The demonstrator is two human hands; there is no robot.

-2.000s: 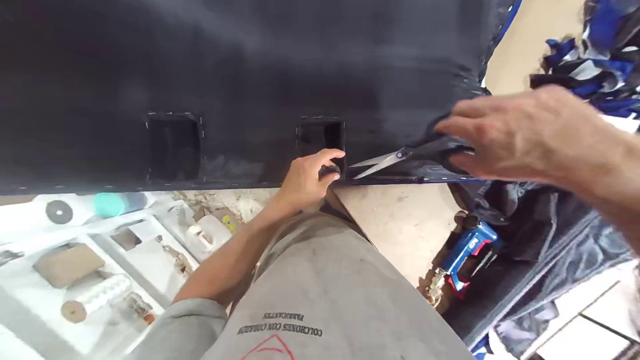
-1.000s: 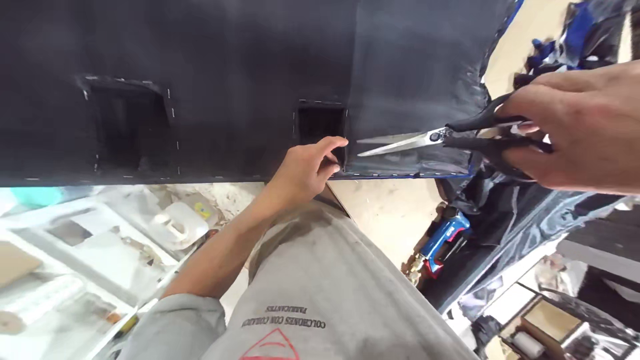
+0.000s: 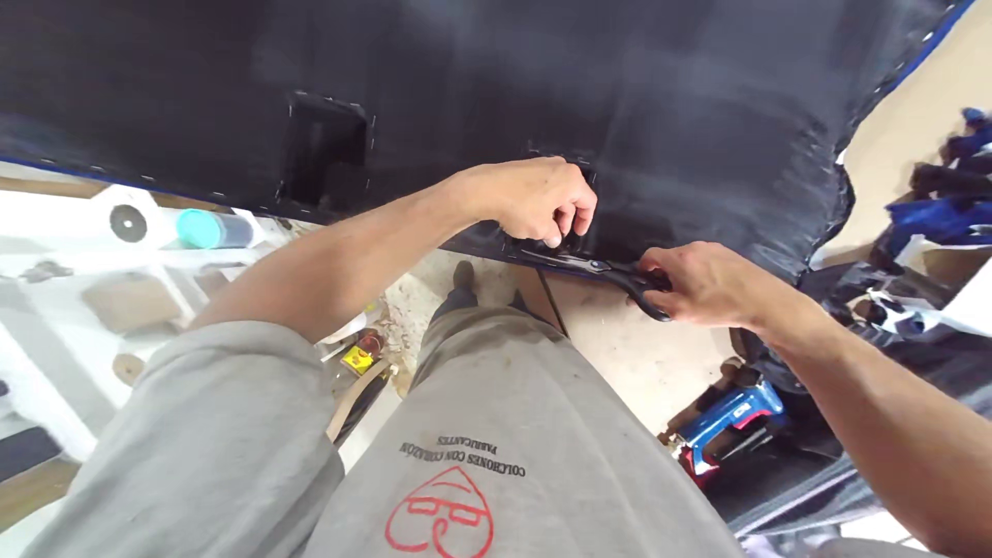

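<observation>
Black fabric (image 3: 697, 101), stapled around its edge and around two rectangular openings, spans the upper view. My left hand (image 3: 546, 201) is over the right opening (image 3: 585, 174), its fingers curled down at the near side; whether they pinch the fabric is hidden. My right hand (image 3: 690, 283) holds black-handled scissors (image 3: 597, 265) by the loops. Their blades point left along the fabric's near edge, just below my left fingertips, and look nearly closed. The other opening (image 3: 325, 151) lies to the left.
A blue and red staple gun (image 3: 732, 422) lies at lower right on dark fabric. Blue and black scraps (image 3: 942, 194) are at far right. White shelving (image 3: 155, 271) with a turquoise-capped container (image 3: 203, 229) stands at left. The floor (image 3: 620, 325) shows below the edge.
The scissors, held open to the right of the opening a second ago, are now at the near edge beneath my left fingers, their blades closer together. My left hand has turned its fingers downward over the opening.
</observation>
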